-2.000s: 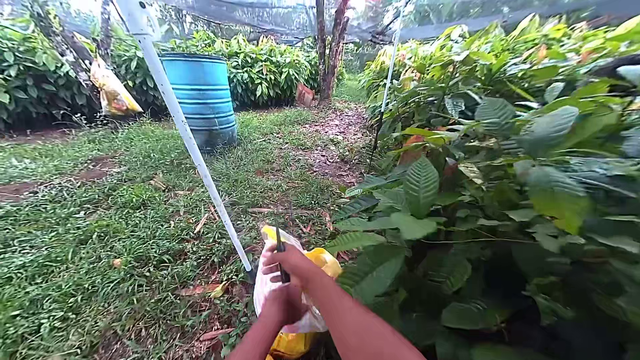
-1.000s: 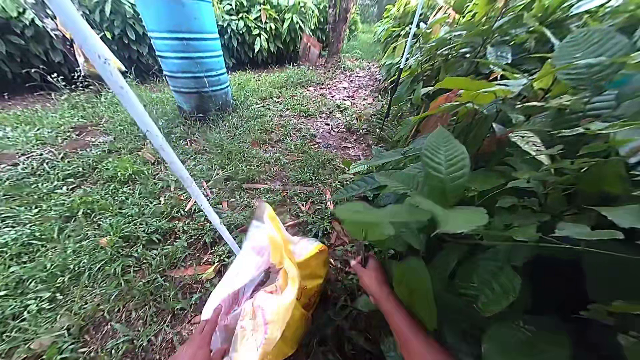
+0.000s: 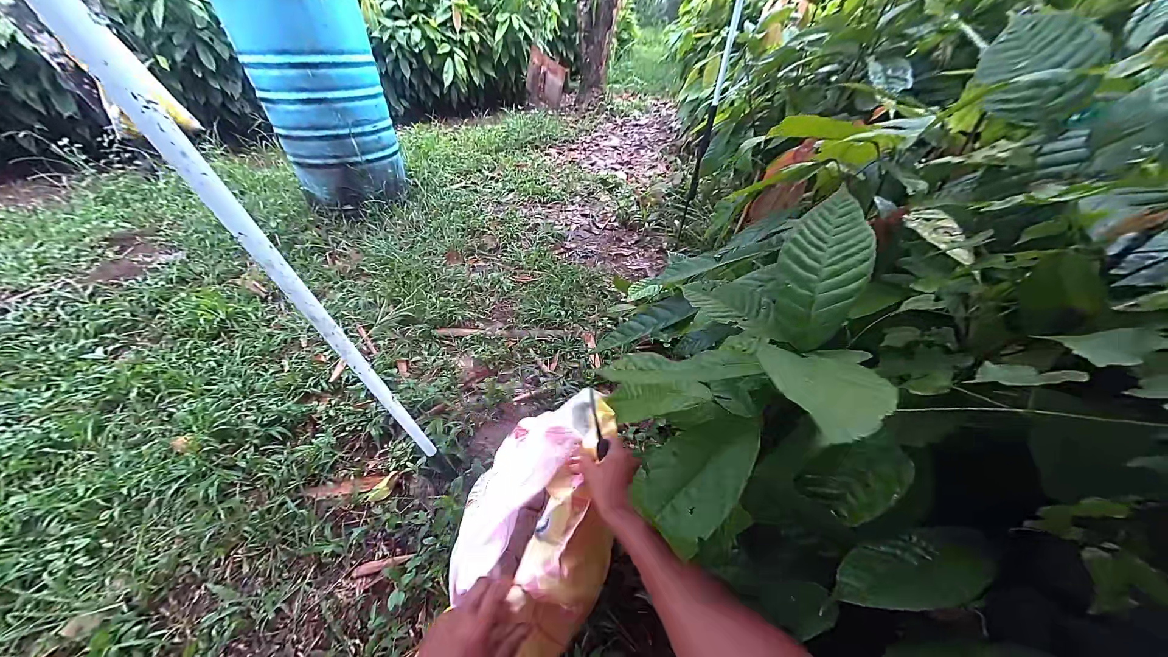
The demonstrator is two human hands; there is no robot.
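A white and yellow plastic sack [image 3: 520, 493] is in front of me at the lower middle, its mouth partly spread. My left hand [image 3: 484, 616] grips the near edge of the sack at the bottom of the view. At the sack's far right edge, my right hand [image 3: 606, 470] is closed around a slim dark tool with a thin blade [image 3: 596, 415], which points upward. Whether the right fingers also pinch the sack cannot be told. What lies inside the sack is hidden.
A white pole [image 3: 274, 265] slants down to the ground left of the sack. A blue plastic barrel [image 3: 338, 119] stands on the grass behind it. Broad-leaved plants [image 3: 821, 392] crowd the right side, close to my right arm. A path with dry leaves [image 3: 630, 151] runs away past a tree trunk [image 3: 598, 46].
My right hand has moved from beside the leaves onto the sack's far edge. Two seconds ago both hands were together over the sack; now they are apart. The view has tilted down.
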